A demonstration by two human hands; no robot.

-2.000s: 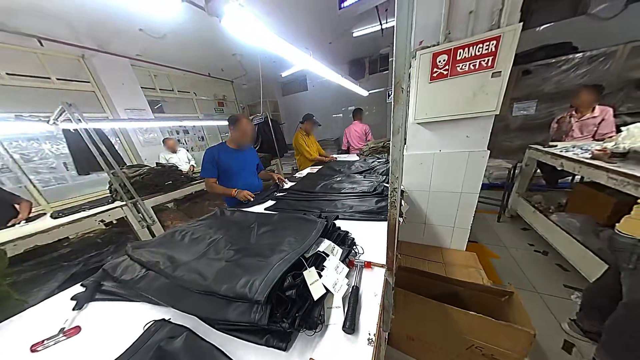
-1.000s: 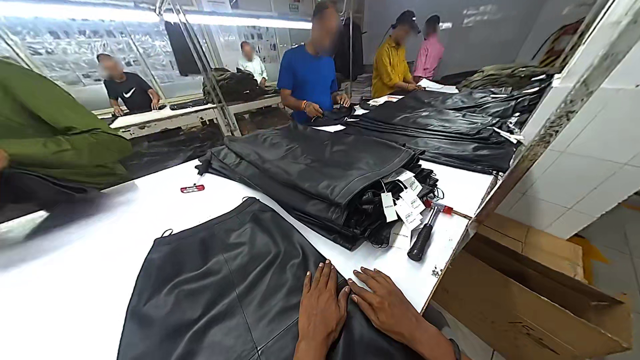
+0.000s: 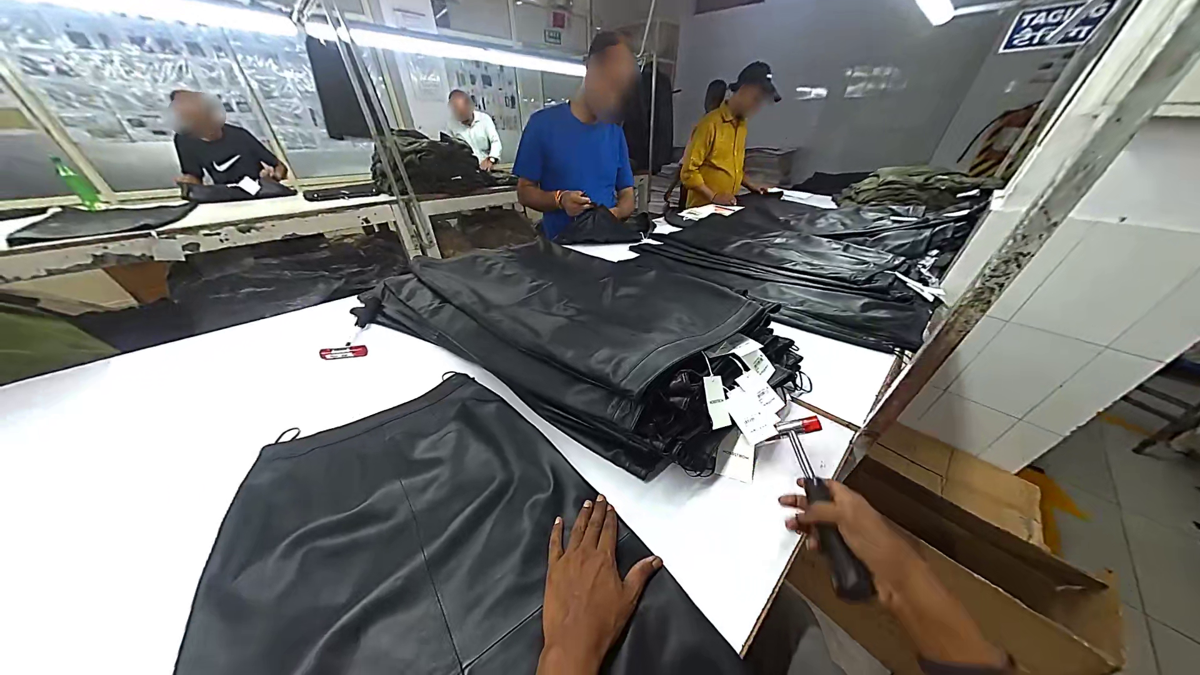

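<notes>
A black leather skirt (image 3: 375, 534) with small hanging loops at its waistband lies spread on the white table top. My left hand (image 3: 589, 581) rests flat on its right side, fingers extended. At the table's right edge my right hand (image 3: 848, 525) is around the black handle of a small hammer (image 3: 816, 469), whose red-tipped head points away from me. Just beyond the skirt is a stack of folded black leather garments (image 3: 581, 328), with white paper tags (image 3: 750, 408) hanging off its right end. A small red tool (image 3: 343, 352) lies left of the stack.
An open cardboard box (image 3: 975, 591) stands on the floor at the right, beside a worn post (image 3: 994, 244). More black garments (image 3: 797, 262) are piled farther back. A person in blue (image 3: 574, 169) and a person in yellow (image 3: 717, 155) work there; others are at the left-hand table (image 3: 281, 216).
A second ago both my hands lay on the skirt and the hammer lay by the tags. My right hand has moved right and taken hold of it; the left remains on the skirt.
</notes>
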